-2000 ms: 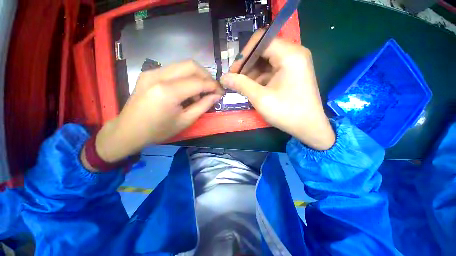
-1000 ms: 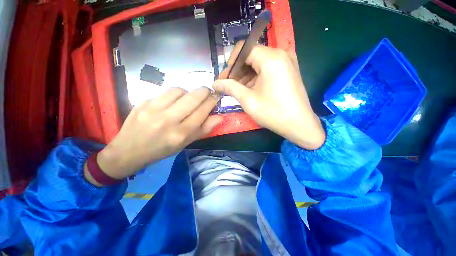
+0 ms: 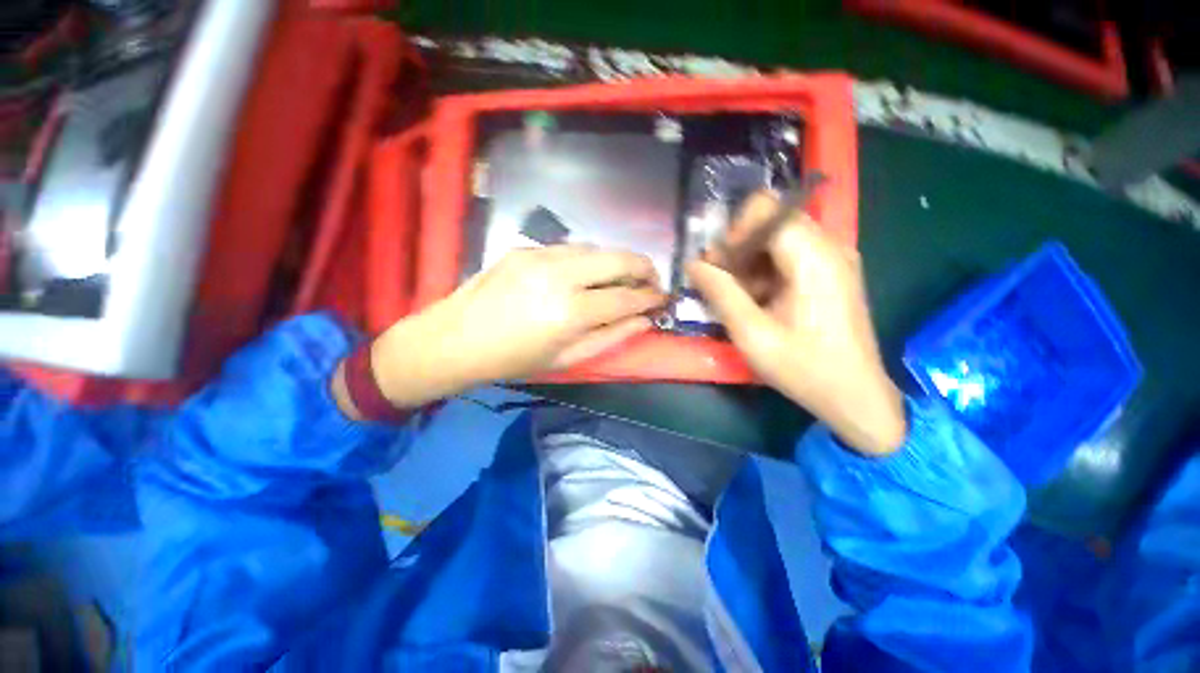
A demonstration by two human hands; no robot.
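Observation:
The opened tablet (image 3: 605, 178) lies in a red foam frame (image 3: 454, 197), with a silver area at left and a main board (image 3: 737, 178) at right. A small dark patch (image 3: 544, 224) sits on the silver area. My left hand (image 3: 533, 309) rests over the tablet's lower edge, fingertips together near the board; whether it holds a small part I cannot tell. My right hand (image 3: 803, 309) is just right of it, holding the tweezers (image 3: 776, 224) pen-like; they are blurred and their tip is hidden.
A blue parts bin (image 3: 1033, 368) stands on the dark green bench at right. Stacked red frames (image 3: 296, 171) and a white frame (image 3: 145, 335) with another unit are at left. A worn white edge (image 3: 974, 125) runs behind. A blue sleeve shows at far right.
The view has shifted, so the tablet and bin sit lower and further right, and the white frame shows at left. My right hand has moved slightly away from my left fingertips.

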